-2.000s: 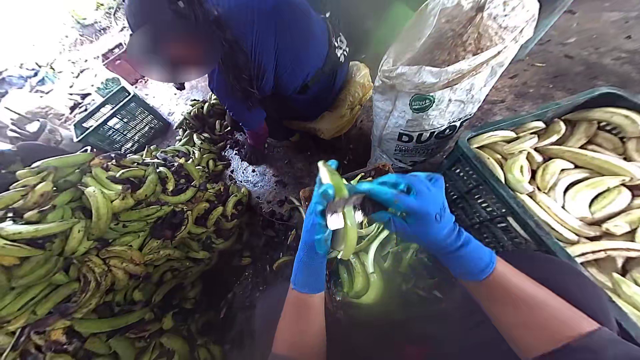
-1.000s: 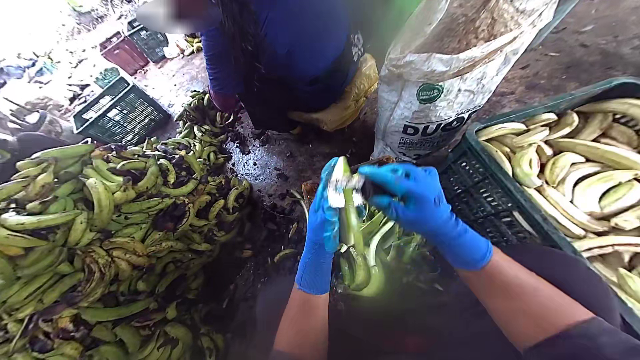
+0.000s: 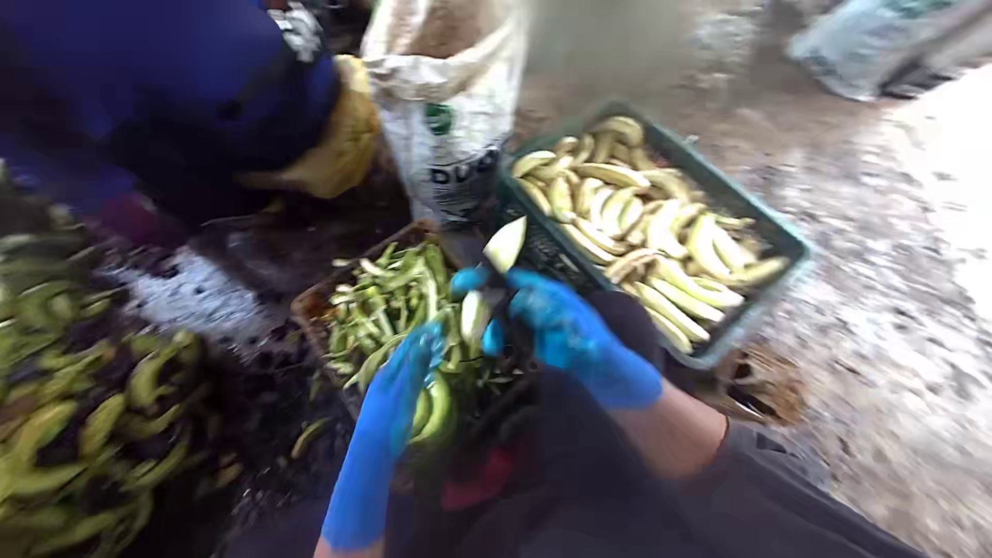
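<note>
My right hand (image 3: 554,329), in a blue glove, grips a peeled plantain (image 3: 505,244) together with a dark-handled tool, probably a knife, blurred by motion. The plantain's pale upper end sticks up above the fingers and its lower part shows beneath them. To its left, my left hand (image 3: 411,372), also gloved in blue, is apart from the plantain, fingers extended and nothing seen in it. Below and between the hands are green peels (image 3: 387,302) in a brown crate (image 3: 314,306), and a green plantain (image 3: 438,411) near my lap.
A dark green crate (image 3: 763,213) of peeled plantains stands to the right. Behind the hands is a white woven sack (image 3: 442,147). Unpeeled green plantains (image 3: 101,426) are heaped on the left. A co-worker in blue (image 3: 178,93) bends at the upper left, close to the sack.
My left hand has let go of the plantain, which is now in my right hand. The pale flesh shows where green peel was earlier. The view has swung to the right.
</note>
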